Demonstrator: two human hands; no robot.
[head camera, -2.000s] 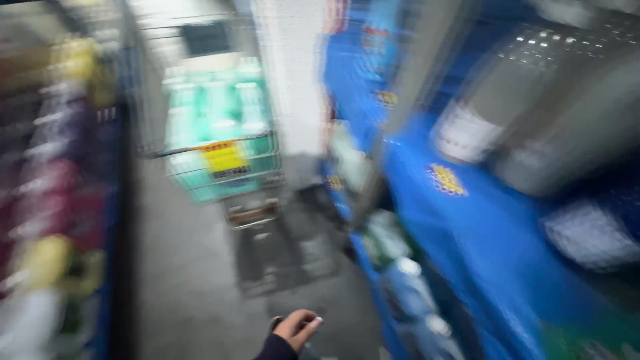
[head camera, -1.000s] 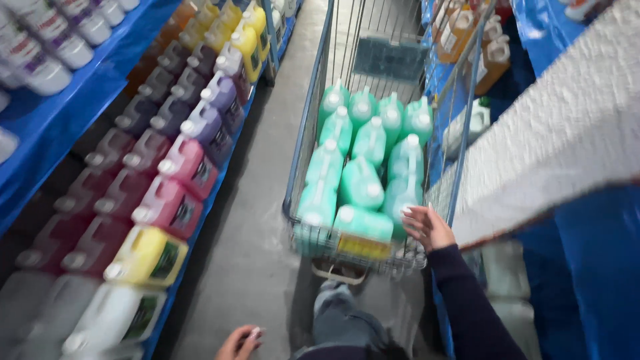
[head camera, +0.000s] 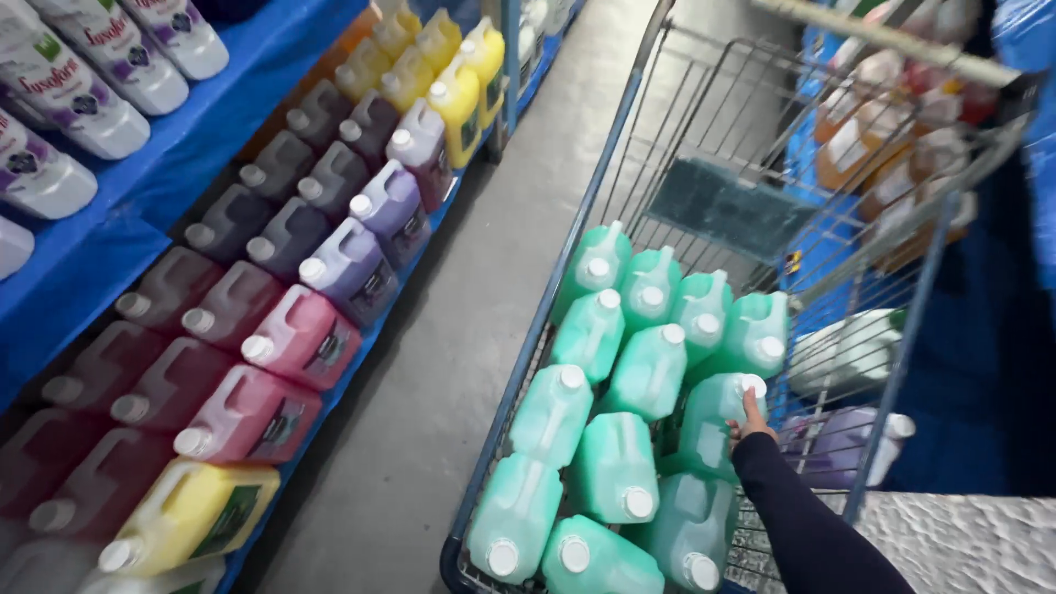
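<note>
My right hand (head camera: 749, 427), in a dark sleeve, reaches into a wire shopping cart (head camera: 569, 247) from the right. Its fingers are at the handle and white cap of a green plastic jug (head camera: 711, 417) on the right side of the load. Whether they grip it firmly is hard to tell. Several more green jugs with white caps, among them an upright one (head camera: 615, 466) and one lying tilted at the near end (head camera: 601, 557), are packed together in the cart. My left hand is out of view.
At the left, a low shelf holds rows of yellow (head camera: 194, 516), pink (head camera: 301, 337), purple (head camera: 351, 268) and dark jugs, below white bottles (head camera: 70, 78) on blue plastic sheeting (head camera: 165, 165). Orange jugs (head camera: 858, 148) stand beyond the cart. A rough whitish surface (head camera: 965, 536) lies at lower right.
The view is now closer over the cart. My left hand, seen at the bottom a second ago, has left view. My right hand has moved from the cart's near right side to a jug farther in.
</note>
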